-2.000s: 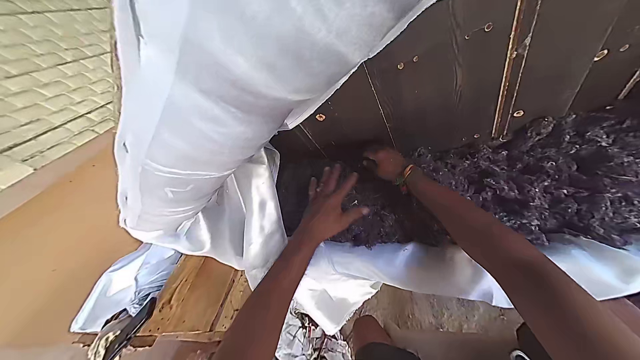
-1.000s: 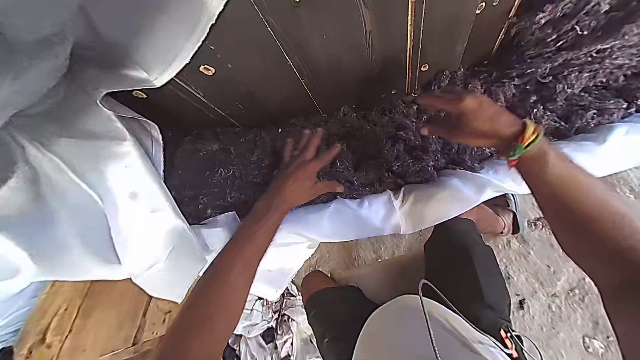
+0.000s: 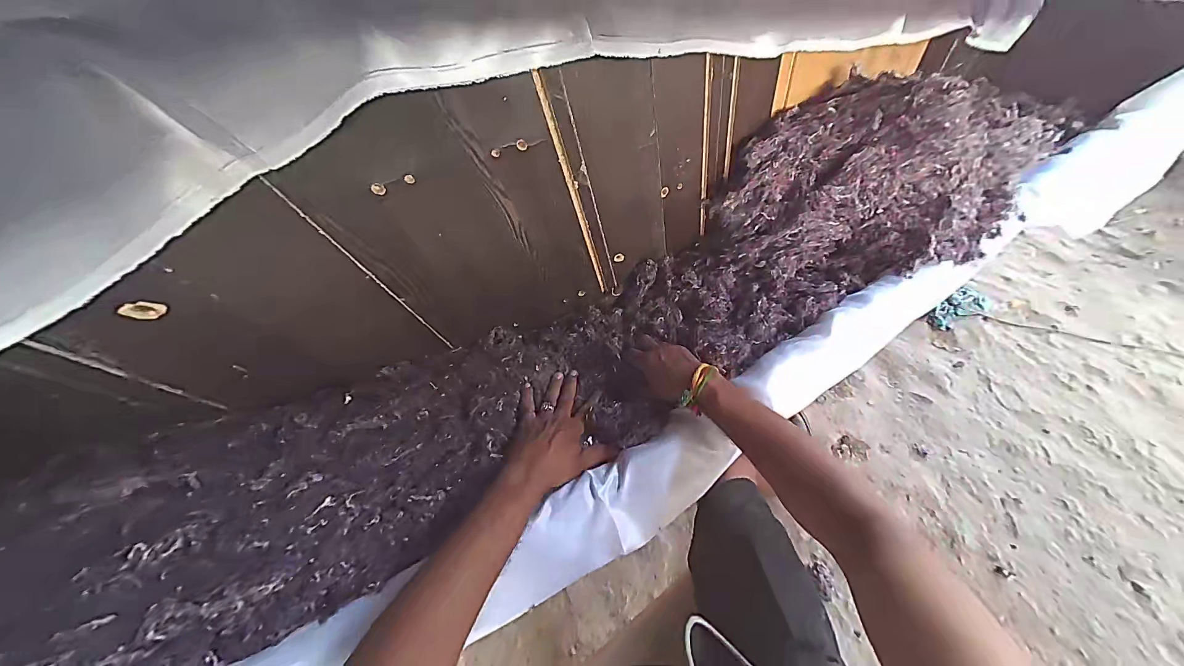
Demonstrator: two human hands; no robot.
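A long bed of dark purple-brown fibrous stuffing [image 3: 814, 213] lies along a dark wooden plank panel [image 3: 444, 213]. My left hand [image 3: 553, 442] rests on the fibre with its fingers spread, a ring on one finger, its thumb near the white cloth edge. Just to its right, my right hand [image 3: 664, 370] presses into the fibre; its fingertips are partly hidden there, so whether they grip any is unclear. A red, yellow and green band circles that wrist. White cloth [image 3: 601, 509] runs along the near side of the fibre, below both hands.
A large sheet of pale cloth [image 3: 185, 120] hangs over the upper part of the panel. Rough sandy ground [image 3: 1017, 462] lies at the right, with a teal tangle of cord [image 3: 957, 307] on it. My leg in dark shorts [image 3: 754, 573] is close below the cloth edge.
The view has shifted a lot and shows more of the fibre and planks. My right hand, raised over the fibre one second ago, is now down in it beside my left hand.
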